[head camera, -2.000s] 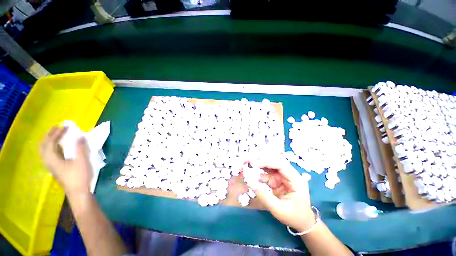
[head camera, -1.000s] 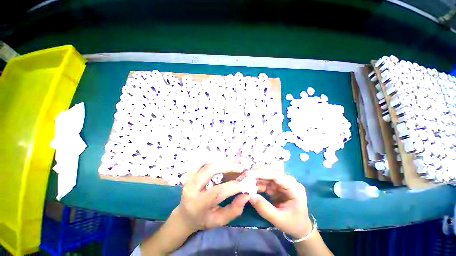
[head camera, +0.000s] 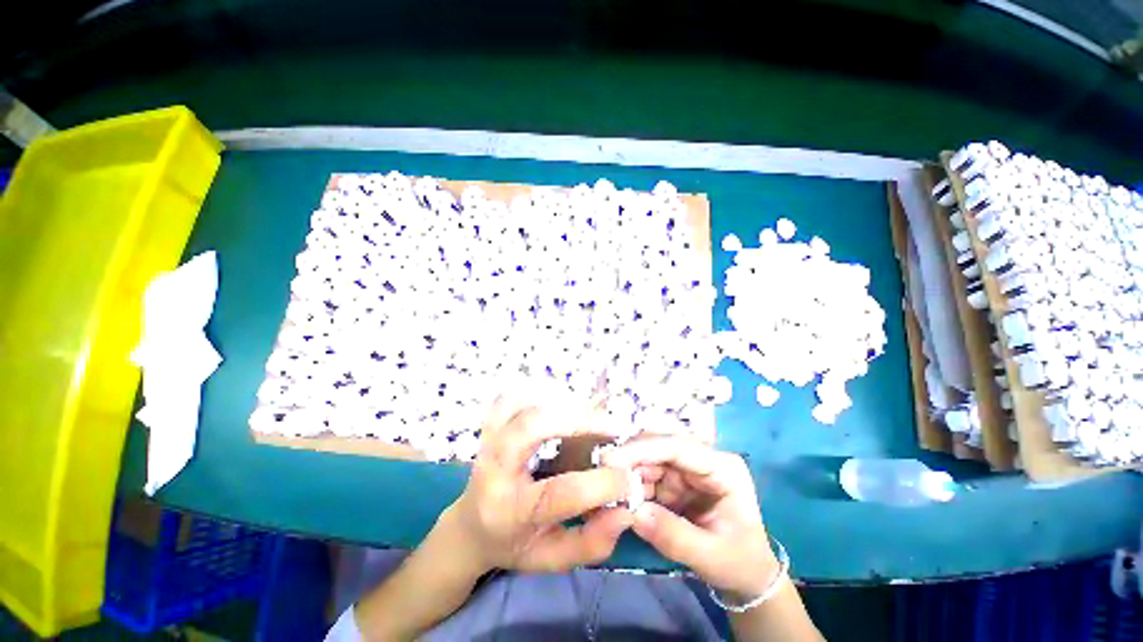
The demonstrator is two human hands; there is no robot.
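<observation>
My left hand and my right hand meet at the near edge of the cardboard sheet. Their fingertips hold a small white-topped unit between them; the fingers hide part of it. Dense rows of white-topped cylindrical units cover the cardboard sheet, and my left hand covers some at the near edge. A loose pile of small white caps lies right of the rows. A clear squeeze bottle lies on its side at the right, tip to the right.
A yellow tray stands at the left. A crumpled white cloth lies beside it. Stacked cardboard layers with many units stand at the far right. Blue crates are below the bench. A pale rail runs behind.
My left hand has let go of the white cloth at the left and come to my right hand. Over the last second both hands stay together with only small finger movements.
</observation>
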